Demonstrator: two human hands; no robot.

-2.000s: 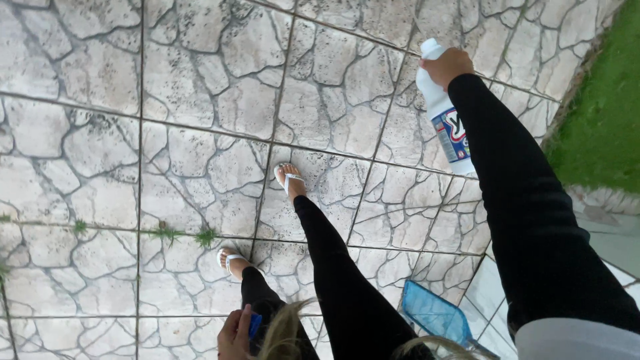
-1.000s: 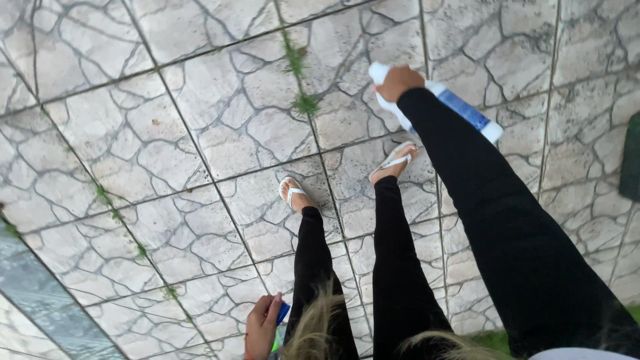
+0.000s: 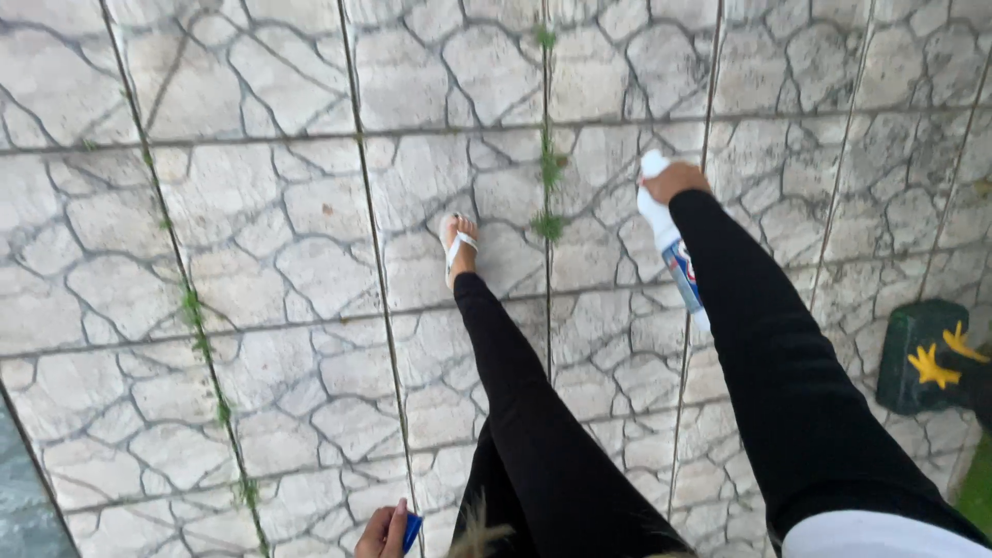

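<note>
My right hand (image 3: pixel 676 183) grips a white plastic bottle (image 3: pixel 659 221) near its neck, just below the white top. The bottle hangs at a tilt beside my black sleeve, and its blue label bears writing. At the bottom edge my left hand (image 3: pixel 381 533) holds a small blue object (image 3: pixel 412 532) between thumb and fingers; its kind is unclear and the rest of the hand is cut off. One foot in a white flip-flop (image 3: pixel 459 246) shows on the paving, at the end of a black trouser leg. The other foot is hidden.
Stone-patterned floor tiles (image 3: pixel 318 225) spread all around, with weeds (image 3: pixel 549 225) growing in the joints. At the right stands a dark green base bearing yellow bird-like feet (image 3: pixel 934 367). Green grass (image 3: pixel 976 484) shows at the lower right, a grey-blue surface (image 3: pixel 23 480) at the lower left.
The view has turned and moved along the tiles. The grey-blue strip and the dark green base have come into view since the oldest frame. Both hands keep their holds.
</note>
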